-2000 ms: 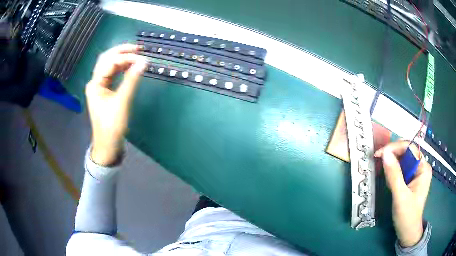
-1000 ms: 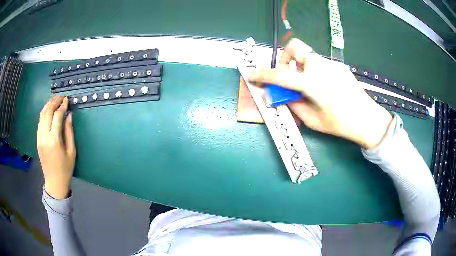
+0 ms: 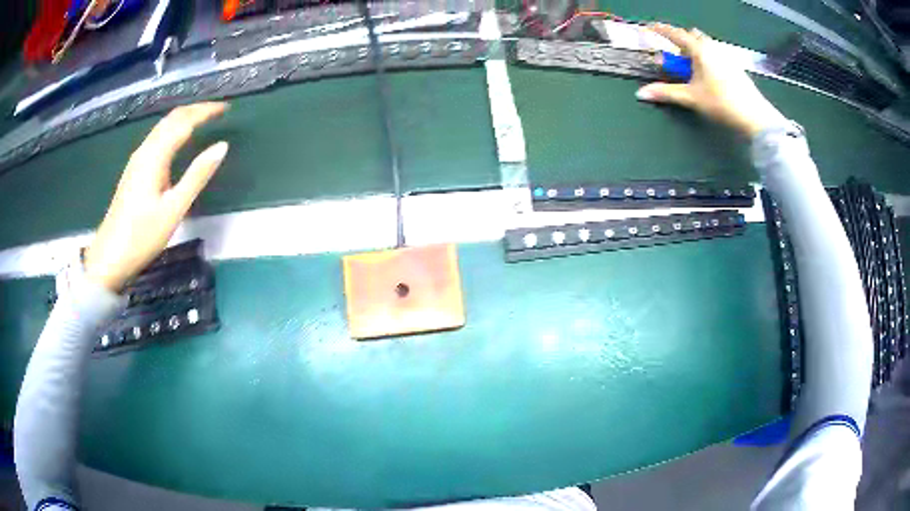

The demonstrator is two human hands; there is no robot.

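Note:
The square orange-brown base plate point(image 3: 434, 304) lies bare on the green bench, with a small dark hole at its centre. My right hand point(image 3: 720, 92) is at the back right with the blue probe block point(image 3: 677, 67) in it, thumb and fingers spread around the right end of a grey patterned strip point(image 3: 589, 57). Whether they touch this strip cannot be told. My left hand point(image 3: 160, 200) is open and empty, raised over black dotted strips point(image 3: 155, 324) at the left and hiding part of them.
Two black dotted strips point(image 3: 624, 234) lie right of the plate, by the white band point(image 3: 299, 230). Many strips are packed at far right point(image 3: 878, 279), partly behind my right forearm. A black cable point(image 3: 392, 150) runs back from the plate. More strips point(image 3: 329, 66) line the back.
The pale strip is off the plate. My right hand has moved from the plate to the back right with the blue block. My left hand has lifted and reached forward. The view has shifted.

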